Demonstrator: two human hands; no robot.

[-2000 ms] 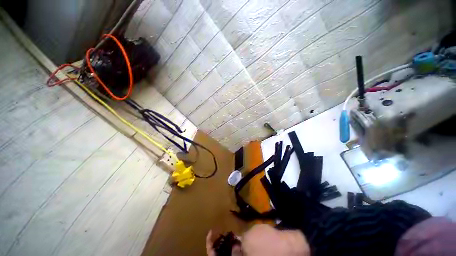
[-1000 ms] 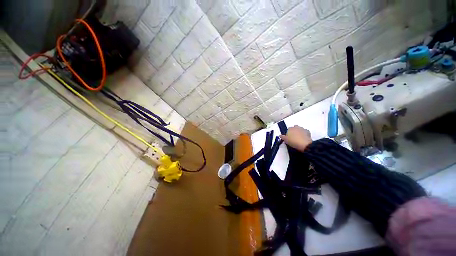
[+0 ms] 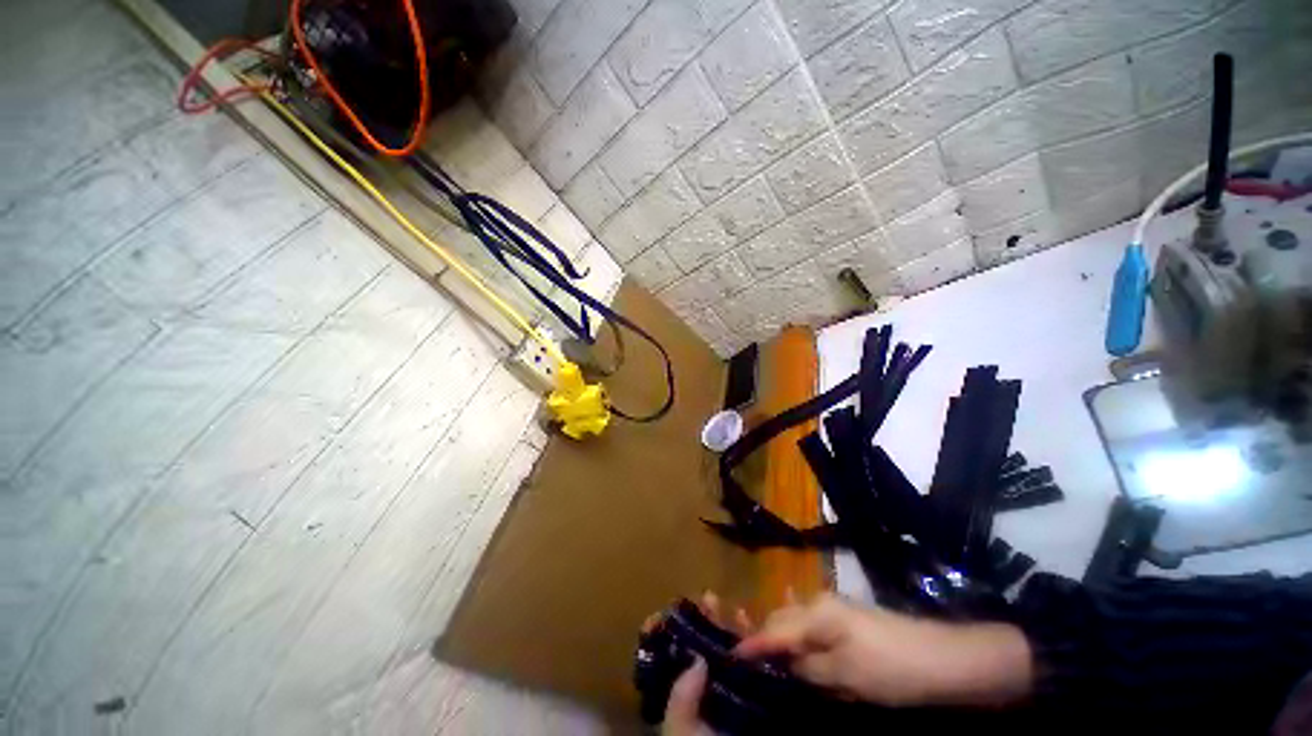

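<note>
Black strips (image 3: 971, 453) lie fanned out on the white table left of the sewing machine (image 3: 1249, 309), some reaching over the orange-edged board. My left hand (image 3: 688, 700) is at the bottom edge, mostly cut off, with its thumb against a curled bunch of black strips (image 3: 665, 650) it holds. My right hand (image 3: 871, 654), in a dark ribbed sleeve, reaches in from the right with its fingers on the same bunch. The lower part of the bunch is hidden by the hand and the picture's edge.
The machine's lit needle plate (image 3: 1191, 472) is at the right. Brown cardboard (image 3: 576, 546) with an orange edge (image 3: 793, 431) bears a white round lid (image 3: 722, 429). A yellow plug adapter (image 3: 580, 403) and dark cables are by the wall. A blue cylinder (image 3: 1128, 299) hangs beside the machine head.
My right hand has moved from the strips at the back of the table down to the bunch at the bottom. My left hand has come into view. The camera view has shifted.
</note>
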